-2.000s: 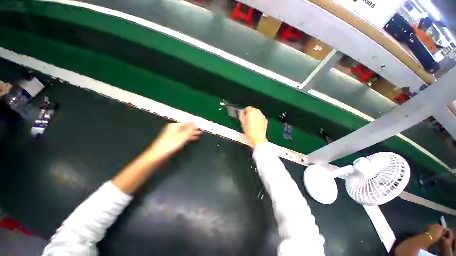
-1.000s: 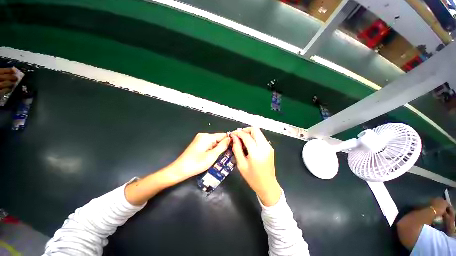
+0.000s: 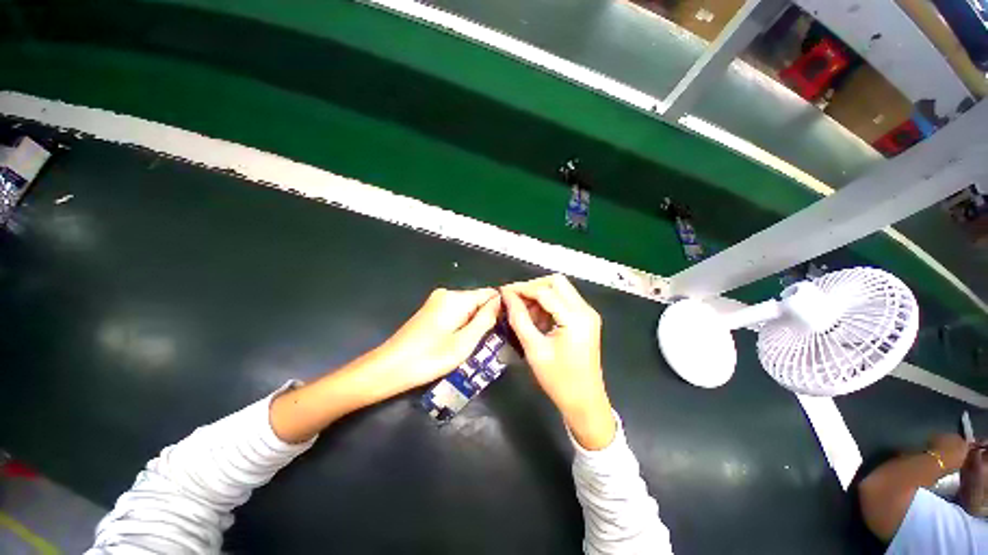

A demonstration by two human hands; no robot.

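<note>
A blue circuit board (image 3: 466,382) with silver and white patches slants below my fingertips, its lower end towards the lower left, over the dark bench top (image 3: 325,477). My left hand (image 3: 446,331) pinches at the board's upper end from the left. My right hand (image 3: 555,331) pinches at the same end from the right. The fingertips of both hands meet there and hide the small part at that end.
A green conveyor (image 3: 433,163) beyond the bench's white edge carries two spaced-out boards (image 3: 577,206). A white desk fan (image 3: 836,331) and a white strip (image 3: 832,439) are at right, below a white post (image 3: 802,233). A neighbour's arm (image 3: 910,493) is at lower right; boards lie far left.
Two seconds ago my right hand was over a board on the conveyor; the board is now between both hands above the bench. Since one second ago my hands have barely moved; conveyor boards shifted left.
</note>
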